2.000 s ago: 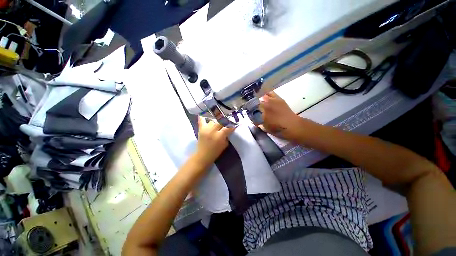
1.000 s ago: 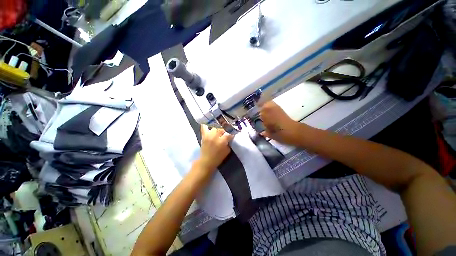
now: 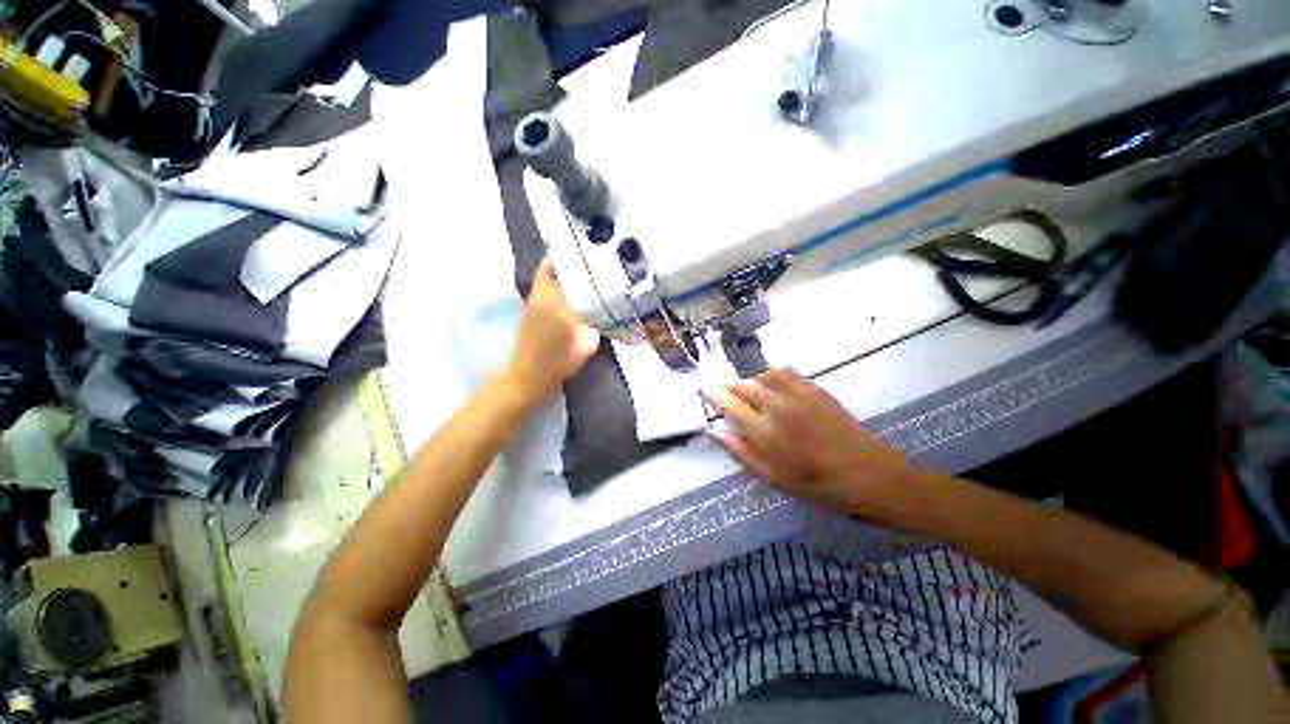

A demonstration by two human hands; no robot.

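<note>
A pale cloth piece (image 3: 662, 400) with a dark grey strip (image 3: 601, 413) lies under the sewing machine's needle area (image 3: 696, 344). My left hand (image 3: 549, 340) lies on the dark strip left of the machine head, its fingers pointing away from me; whether it grips is unclear. My right hand (image 3: 792, 431) is in front of the presser foot, thumb and fingertips together at the pale cloth's near right edge. The exact fingertip contact is blurred. A small dark piece (image 3: 744, 354) lies just right of the needle.
The white machine head (image 3: 877, 156) spans the upper right. Black-handled scissors (image 3: 1004, 290) lie behind my right forearm. A tall pile of cut pieces (image 3: 212, 304) stands left. A ruler scale (image 3: 637, 549) runs along the table's front edge. A beige machine (image 3: 106, 608) is at lower left.
My left hand has moved away from the needle, farther back along the cloth. My right hand has come nearer to me, in front of the foot. The cloth has shifted back, so less hangs towards my lap.
</note>
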